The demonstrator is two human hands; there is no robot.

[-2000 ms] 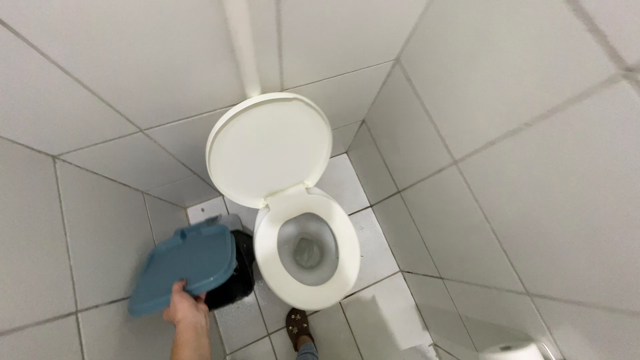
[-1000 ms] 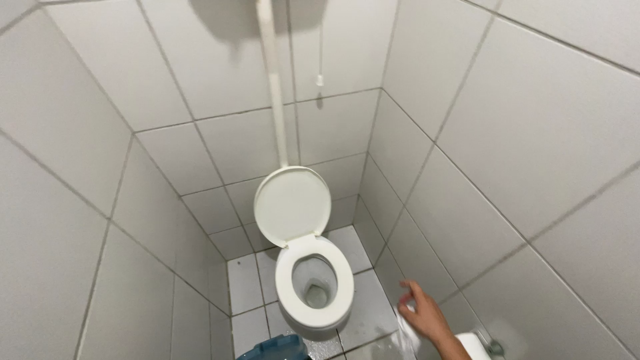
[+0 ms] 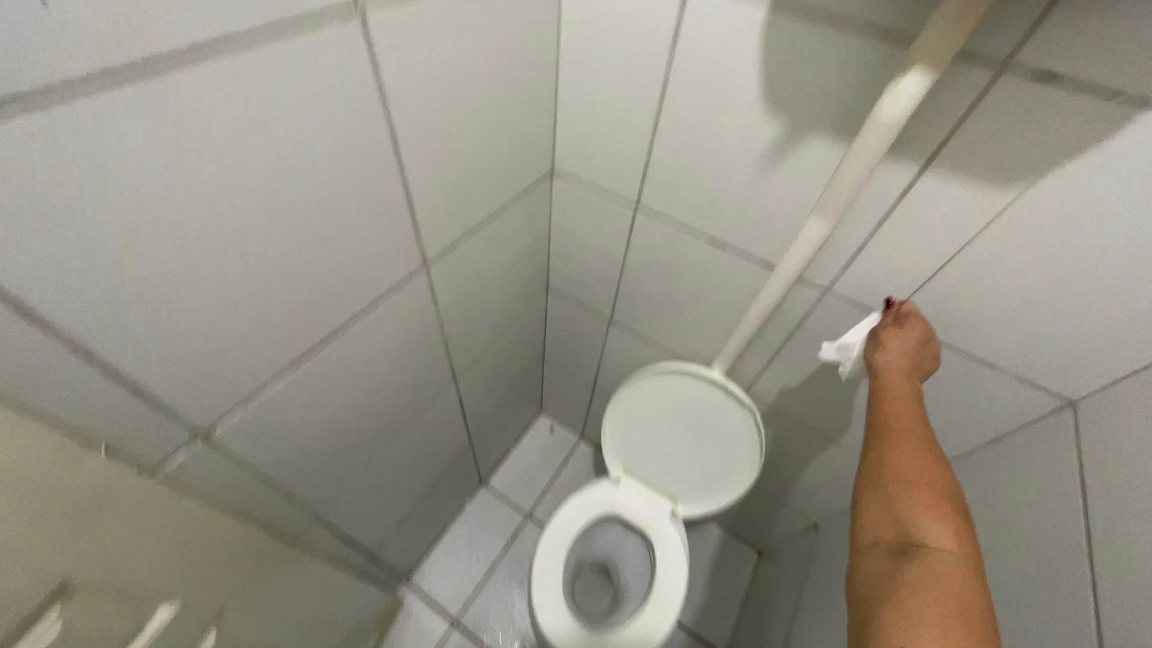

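Note:
My right hand (image 3: 903, 344) reaches forward at the right, closed around the flush pull cord (image 3: 967, 241), which runs up and to the right from the fist. A piece of white paper (image 3: 848, 349) sticks out of the left side of the same hand. Lower down and to the left stands the white toilet, its seat (image 3: 551, 576) down and its lid (image 3: 684, 438) raised against the back wall. Water shows in the bowl (image 3: 596, 585). My left hand is out of view.
A white flush pipe (image 3: 832, 202) slopes down the tiled back wall to behind the lid. Tiled walls (image 3: 270, 225) stand close on the left and right. Light floor tiles (image 3: 468, 535) show beside the toilet. A blurred slatted thing (image 3: 153, 623) is at the lower left.
My right hand, near the right wall a second ago, has moved to the cord at the back wall and closed on it. The blue lid seen earlier is out of view. The view has turned and tilted.

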